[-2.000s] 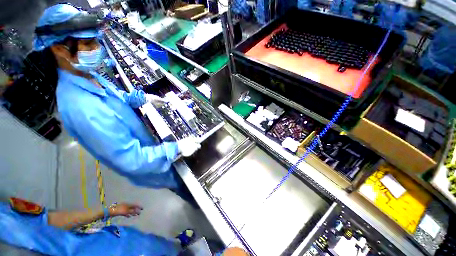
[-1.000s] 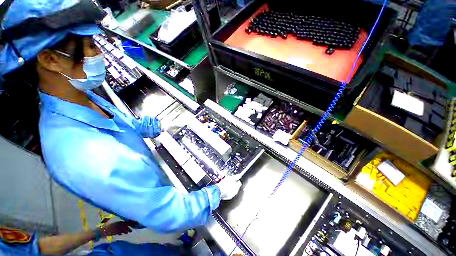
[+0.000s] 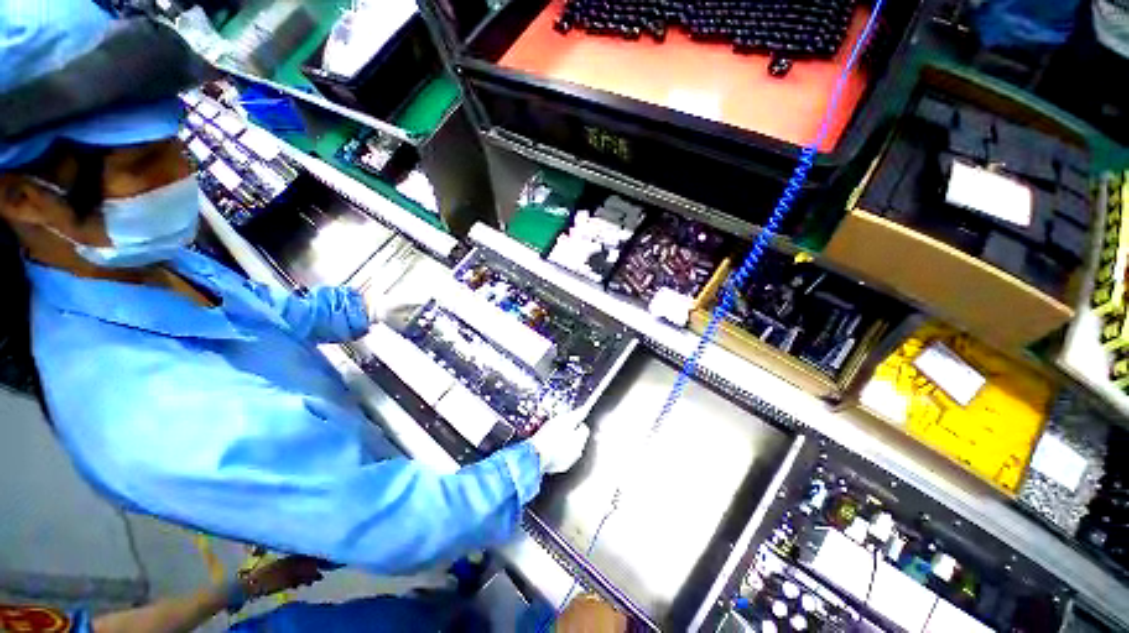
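Observation:
My left hand (image 3: pixel 282 573) is low at the left, in shadow below a coworker's sleeve; the frames do not show whether it holds anything. What looks like my right hand (image 3: pixel 592 616) is cut off by the bottom edge beside the near rail; its fingers are hidden. A large black circuit board (image 3: pixel 805 579) lies at the lower right, with white blocks, round parts and small components. A second populated board (image 3: pixel 489 359) in a carrier lies left of centre, and a coworker's gloved hand (image 3: pixel 560 443) is at its near right corner.
The coworker (image 3: pixel 235 408) leans in from the left. A shiny metal plate (image 3: pixel 669 458) lies between the boards. A blue coiled cord (image 3: pixel 755 266) crosses the view. Behind are a yellow parts bin (image 3: pixel 960 427), an open cardboard box (image 3: pixel 978 266) and a black red-lined tray (image 3: pixel 594 136).
The coworker and the left board have come closer along the line since the oldest frame. The view has shifted right, showing more of the right board. My left hand has sunk lower in view.

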